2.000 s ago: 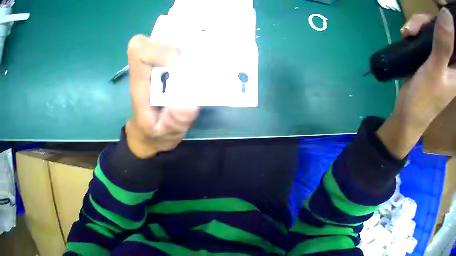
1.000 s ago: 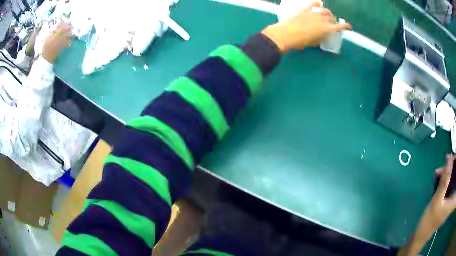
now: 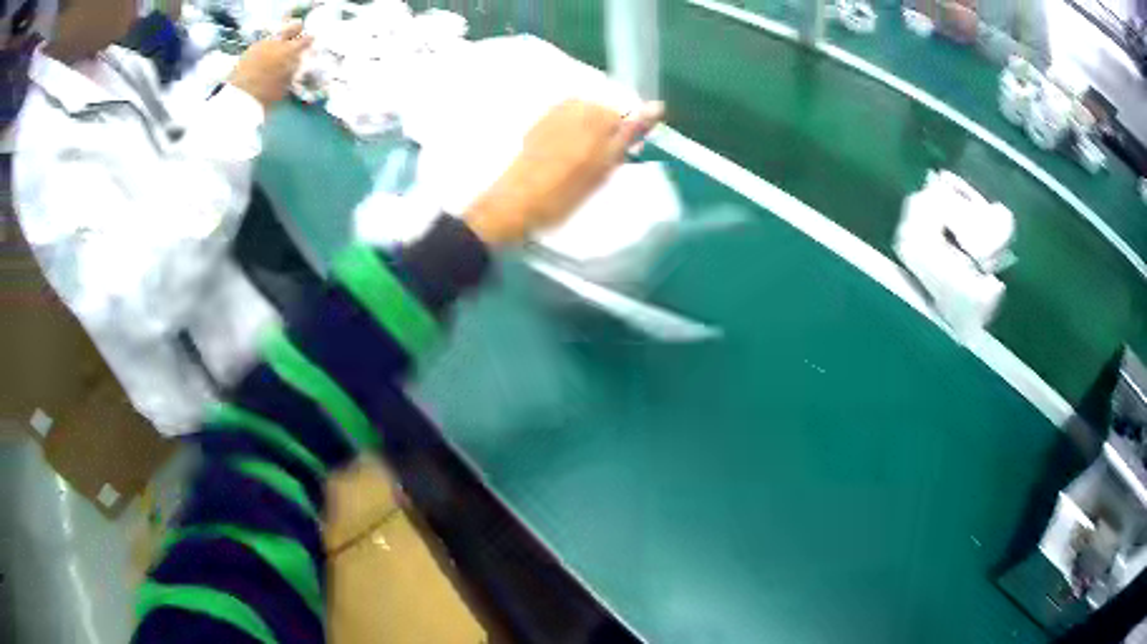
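Note:
My left hand (image 3: 554,170) reaches out over the bench at the upper middle, its fingers curled over the far side of a white camera body (image 3: 616,214). A slim white antenna (image 3: 629,306) sticks out from under it and is blurred. The hand's underside and fingertips are partly hidden. Another white camera unit (image 3: 956,245) sits at the edge of the green conveyor, to the right. My right hand is out of the picture.
A person in a white smock (image 3: 132,227) stands at the left, a hand near white units (image 3: 377,57). The grey screw feeder (image 3: 1094,541) is at the lower right. A carton (image 3: 390,566) is below the green bench (image 3: 755,466).
The view has swung left. My left hand has moved from the unit at the conveyor's edge to one nearer the co-worker. My right hand and the white ring have left the picture.

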